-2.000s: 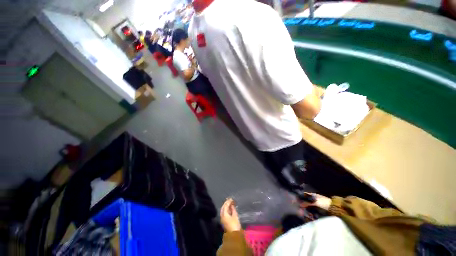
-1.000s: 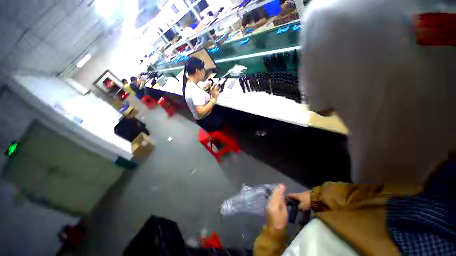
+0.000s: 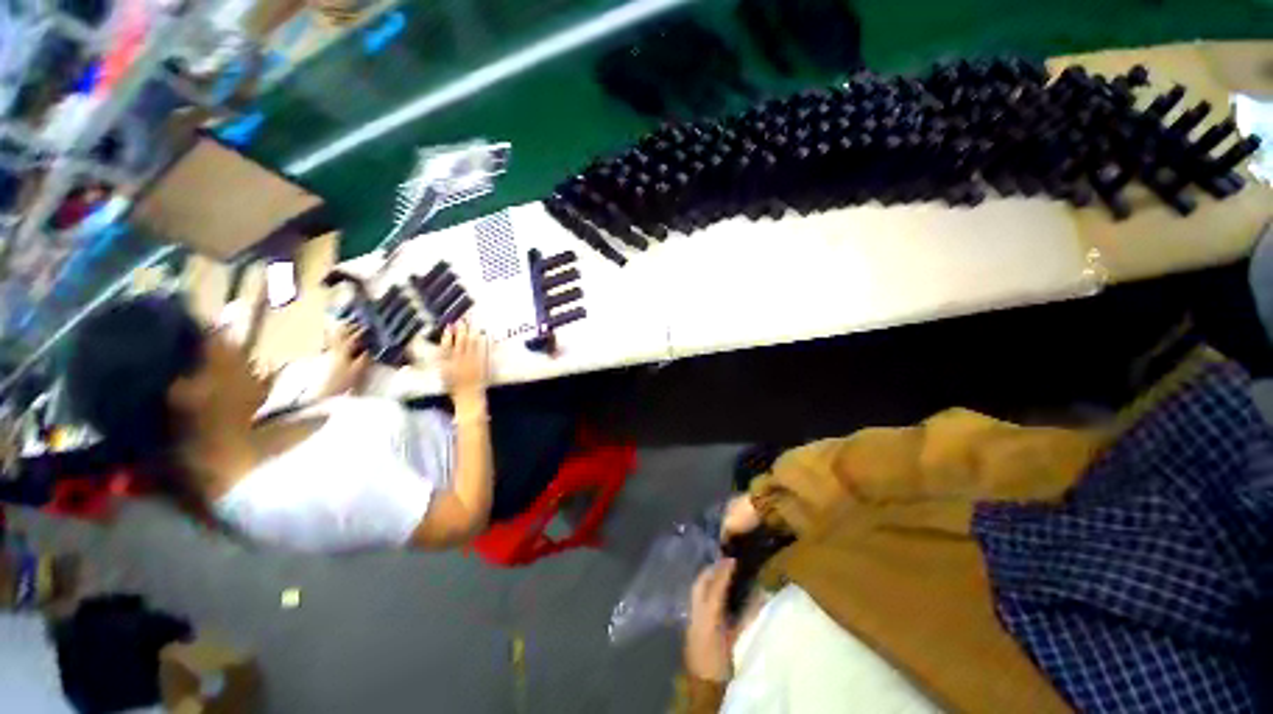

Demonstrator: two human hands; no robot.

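Observation:
My left hand (image 3: 709,621) is low in the view, its raised fingers against the near end of a crinkled clear poly bag (image 3: 656,583). My right hand (image 3: 740,519) is just above it, small and partly hidden by the tan sleeve, closed around a dark object (image 3: 758,547) that looks like a black pronged part. The dark object lies between my hands, and the bag sticks out to the left from them. Blur hides how far the part is inside the bag.
A long pile of black pronged parts (image 3: 866,147) lies on the cardboard-covered bench (image 3: 866,279) beside the green belt (image 3: 545,126). A seated person (image 3: 335,467) handles black parts at the bench's left. A red stool (image 3: 559,509) and a cardboard box (image 3: 210,677) stand on the floor.
The view has swung toward the bench; the standing person in white has almost left it, and the seated person and black pile are nearer. My hands remain together at the bag and dark object.

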